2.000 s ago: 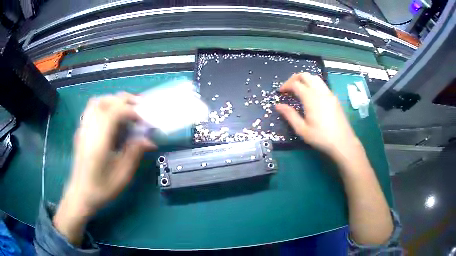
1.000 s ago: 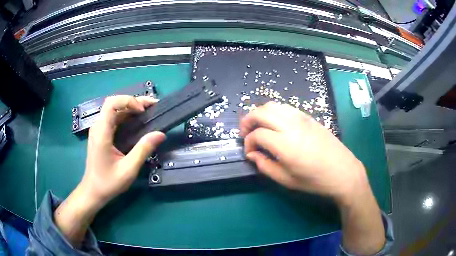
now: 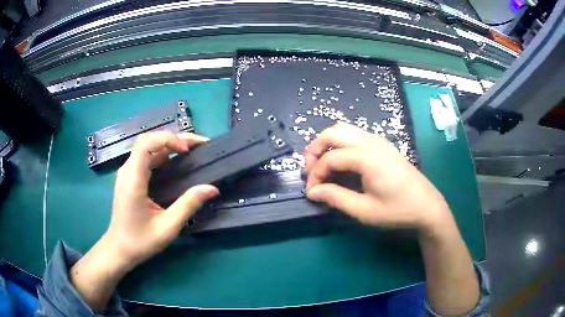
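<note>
My left hand (image 3: pixel 155 192) holds a long black plastic bar (image 3: pixel 229 150) tilted up to the right, above the left part of a low stack of bars (image 3: pixel 260 213). Bright dots show along the stack's raised strip. My right hand (image 3: pixel 372 179) is over the stack's right end, thumb and fingertips close together; whether a small piece is between them cannot be told. The black parts tray (image 3: pixel 272 83) lies behind, scattered with small silvery and brass-coloured nuts (image 3: pixel 331 113).
Another black bar (image 3: pixel 139 133) lies on the green mat at the left. A tall black stack (image 3: pixel 28 93) stands at the far left. A small pale plastic piece (image 3: pixel 444 116) lies right of the tray. Metal rails (image 3: pixel 186 65) run behind the bench.
A bar now lies at the left of the mat. My left hand now holds a different-looking dark bar, moved slightly right. My right hand has moved from the tray to the stack.
</note>
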